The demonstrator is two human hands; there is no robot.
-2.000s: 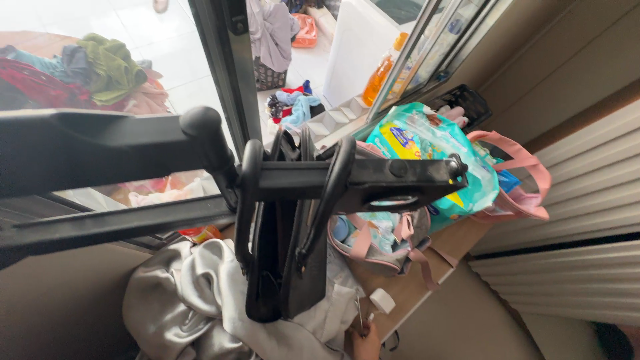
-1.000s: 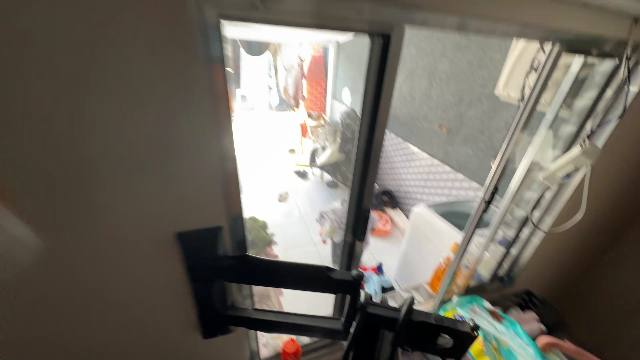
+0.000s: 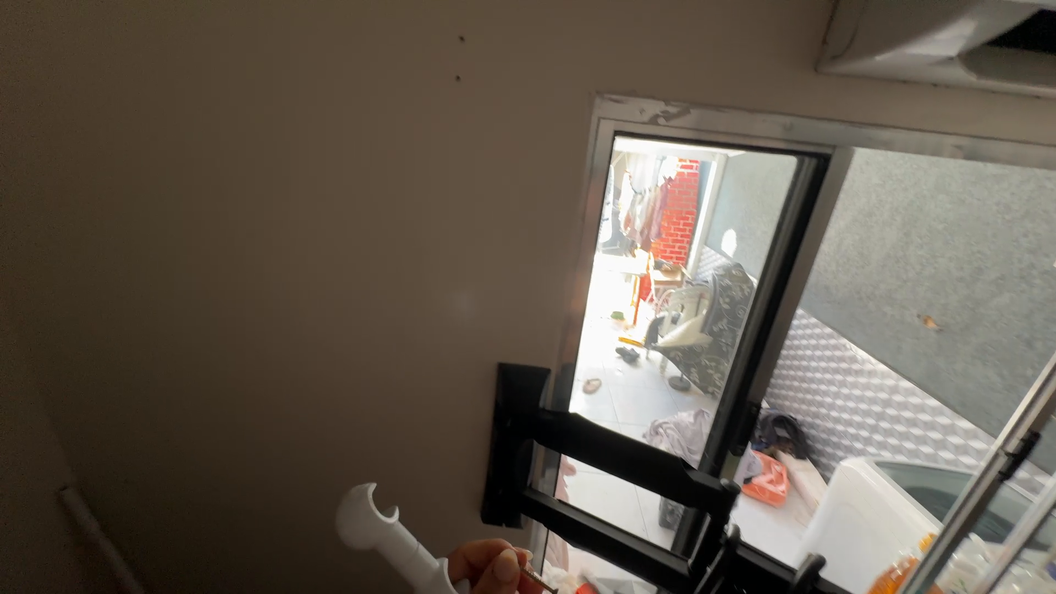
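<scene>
At the bottom centre of the head view, a hand that looks like my left hand [image 3: 491, 568] pinches a small metal screw [image 3: 540, 579] between thumb and finger. A white plastic bracket [image 3: 404, 549] with an open, hooked round end rises up and left from the same hand, and its lower end is cut off by the frame. To the right of the hand, a black metal wall-mount arm [image 3: 619, 450] extends from its wall plate [image 3: 513, 445]. My right hand is not in view.
A beige wall [image 3: 289, 289] with two small holes fills the left. An aluminium-framed sliding window [image 3: 804, 214] stands at right. Beyond it are a white washing machine [image 3: 841, 511] and an orange bottle [image 3: 895, 573]. An air conditioner [image 3: 924, 49] is at upper right.
The view has swung up from the bags and grey cloth to the wall and window. The hand with the white bracket now shows at the bottom; one second ago no hand was clearly visible.
</scene>
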